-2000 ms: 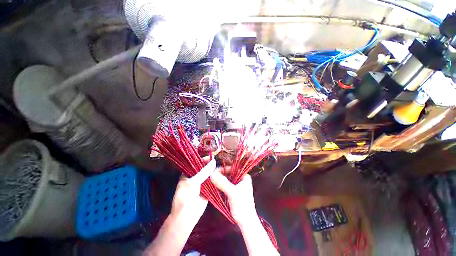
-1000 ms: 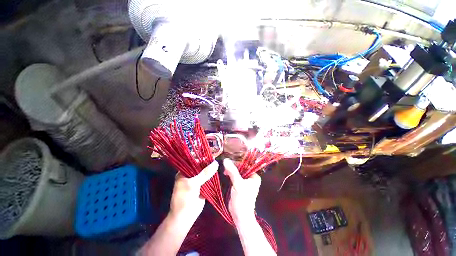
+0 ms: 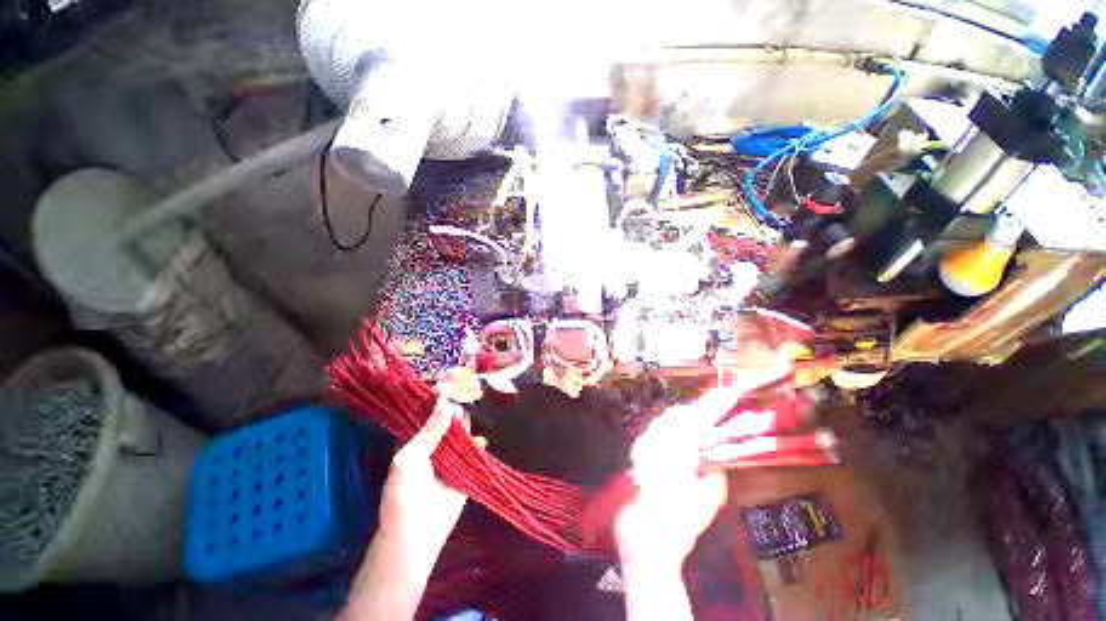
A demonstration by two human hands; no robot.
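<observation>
My left hand (image 3: 431,443) is closed around a thick bunch of red wires (image 3: 388,391), whose ends fan up and left before the bench edge. My right hand (image 3: 673,485), blurred and glare-lit, holds a smaller bunch of red wires (image 3: 770,451) pointing right, with pale ends. Red strands run between the hands and over the lap. Two pale rings (image 3: 505,346) sit at the bench edge, beyond and between the hands. The whitish machine (image 3: 582,231) behind them is washed out by glare.
Small metal bits (image 3: 427,303) heap on the bench's left. A white fan (image 3: 340,49), blue crate (image 3: 261,491) and pale bucket (image 3: 115,485) stand left. A black-silver cylinder (image 3: 982,170) and orange knob (image 3: 980,257) are right. A dark phone-like object (image 3: 791,524) lies lower right.
My right hand has moved right and down, away from my left hand, and its bunch has swung to point right. My left hand has shifted slightly left, its wires tilting further left.
</observation>
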